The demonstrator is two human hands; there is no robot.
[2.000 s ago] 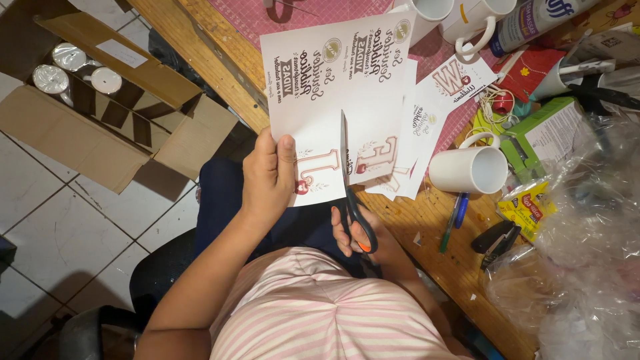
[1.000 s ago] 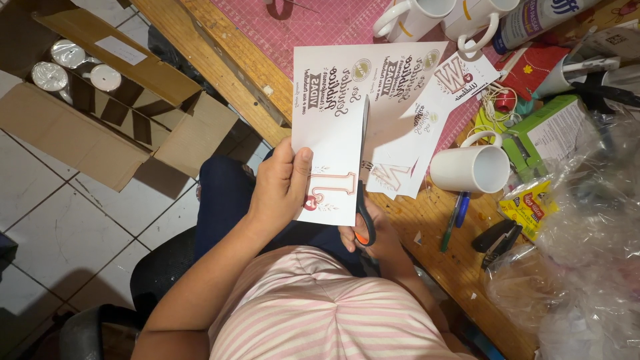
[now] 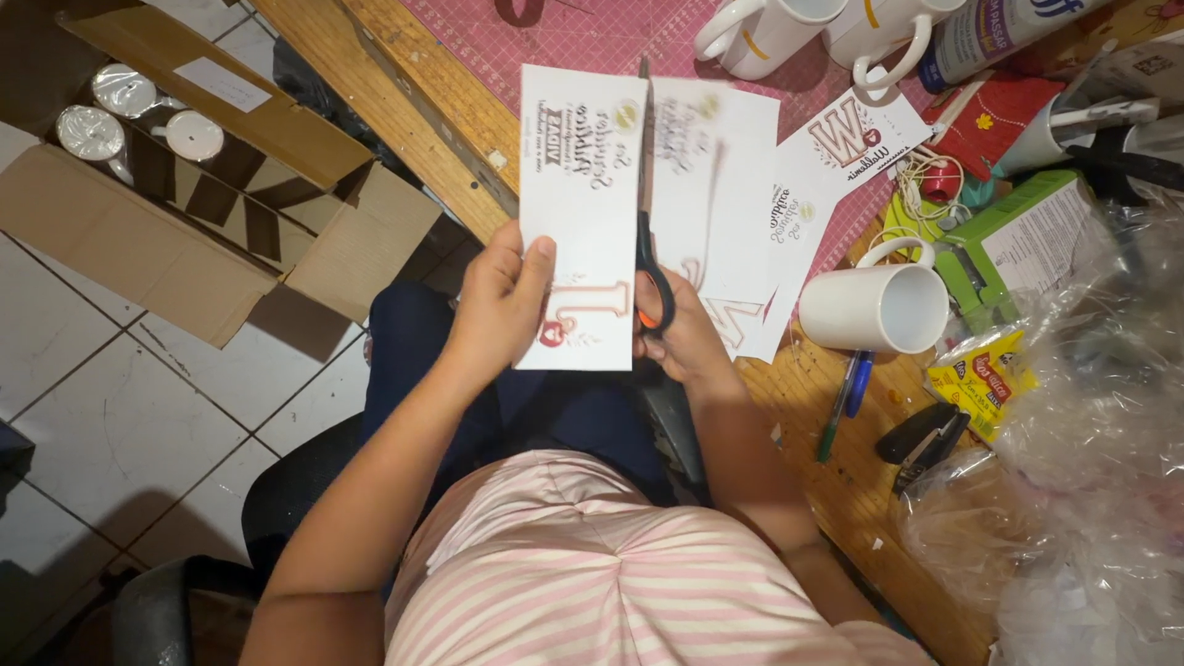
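My left hand (image 3: 504,296) grips the left edge of a white printed sheet (image 3: 585,222), thumb on top, near its lower end. The sheet bears mirrored lettering and a pink outlined letter. In my right hand (image 3: 680,328) are black-handled scissors (image 3: 655,277) with orange inside the grips; their blades lie along the sheet's right edge, nearly together and pointing away from me. Beyond them, blurred, is another printed piece (image 3: 717,176), over more printed paper on the table. Whether that piece is still joined to the held sheet, I cannot tell.
A white mug (image 3: 874,305) lies on the wooden table (image 3: 814,398) by pens (image 3: 846,398) and a black stapler (image 3: 923,446). More mugs (image 3: 758,37) stand on the pink cutting mat (image 3: 462,37). Clear plastic bags (image 3: 1091,462) fill the right. On the floor, an open cardboard box (image 3: 166,268) holds wrapped mugs.
The scissors have moved up along the sheet from its lower part to its far end. The part with a second pink letter, right of the blades two seconds ago, no longer shows beside the held piece.
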